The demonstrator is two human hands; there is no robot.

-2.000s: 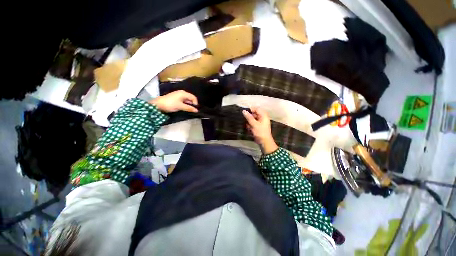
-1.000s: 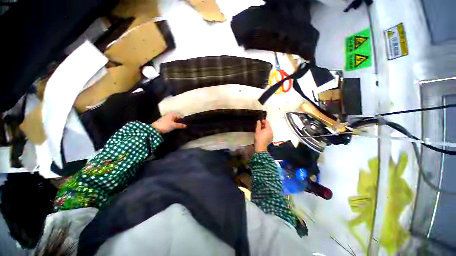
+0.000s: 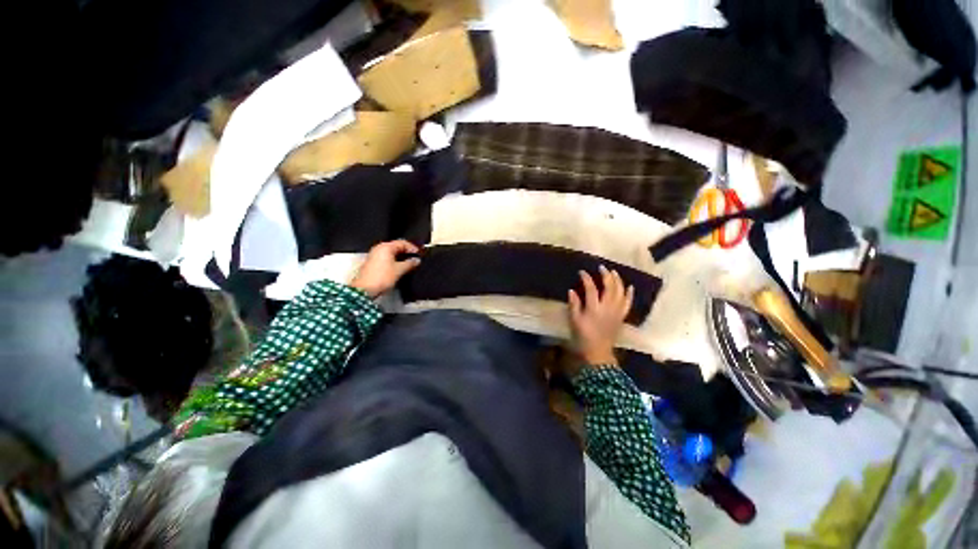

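Note:
A curved black cloth strip [image 3: 493,272] lies flat, plain side up, on a long cream curved pad [image 3: 547,220]. My left hand [image 3: 384,268] holds the strip's left end between thumb and fingers. My right hand [image 3: 601,309] rests on the strip near its right end, palm down with fingers apart. A similar plaid piece [image 3: 579,161] lies behind it, with pale lines along it.
At the right are a steam iron [image 3: 756,349] with a wooden handle, orange-red and yellow scissors [image 3: 721,218] and a dark narrow strip [image 3: 686,238]. Black cloth [image 3: 740,91] lies back right. Tan card patterns [image 3: 424,77] and a white curved strip [image 3: 273,129] lie back left.
The held strip showed plaid two seconds ago; its plain black side is now up and it lies flat. My right hand has gone from pinching its edge to resting spread on it.

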